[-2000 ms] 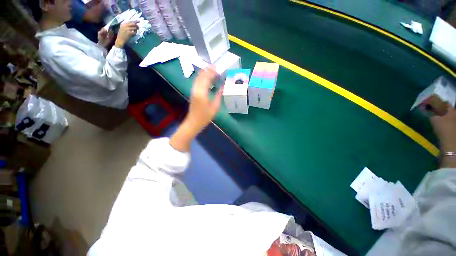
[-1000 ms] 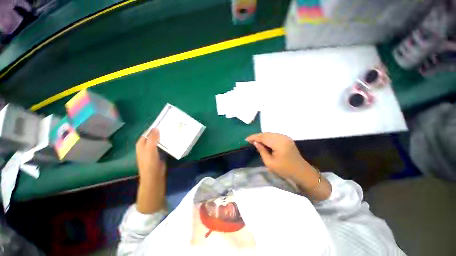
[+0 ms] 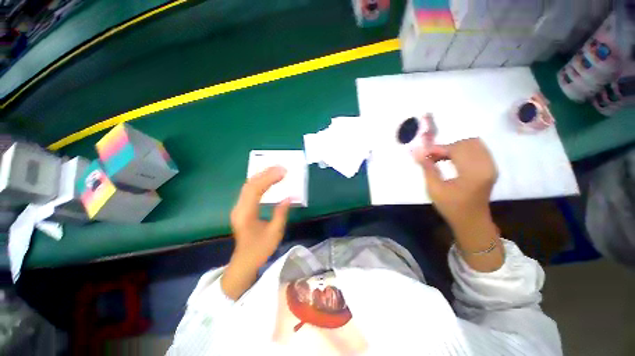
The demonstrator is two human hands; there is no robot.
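A white box [image 3: 296, 170] lies on the green bench in front of me. My left hand [image 3: 257, 212] is over its near left part, with thumb and fingers apart; whether the fingertips touch it is unclear. My right hand [image 3: 463, 177] pinches the pale pink band of a smartwatch [image 3: 409, 130] with a round black face, over the white foam mat [image 3: 480, 174]. Another such smartwatch [image 3: 530, 113] stands on the mat's right side. Small white leaflets [image 3: 338, 144] lie between the box and the mat, partly over its left edge.
Colour-edged boxes [image 3: 139, 160] and plain white-grey boxes [image 3: 29, 174] stand at the left, with white paper strips [image 3: 22, 233]. A stack of boxes [image 3: 435, 49] stands behind the mat. Patterned rolls [image 3: 588, 66] are at the far right. One colour-printed box [image 3: 370, 10] is at the top edge.
My left hand has moved the white box right and set it flat on the bench. My right hand has moved onto the mat and taken one smartwatch, which has shifted left from its neighbour.
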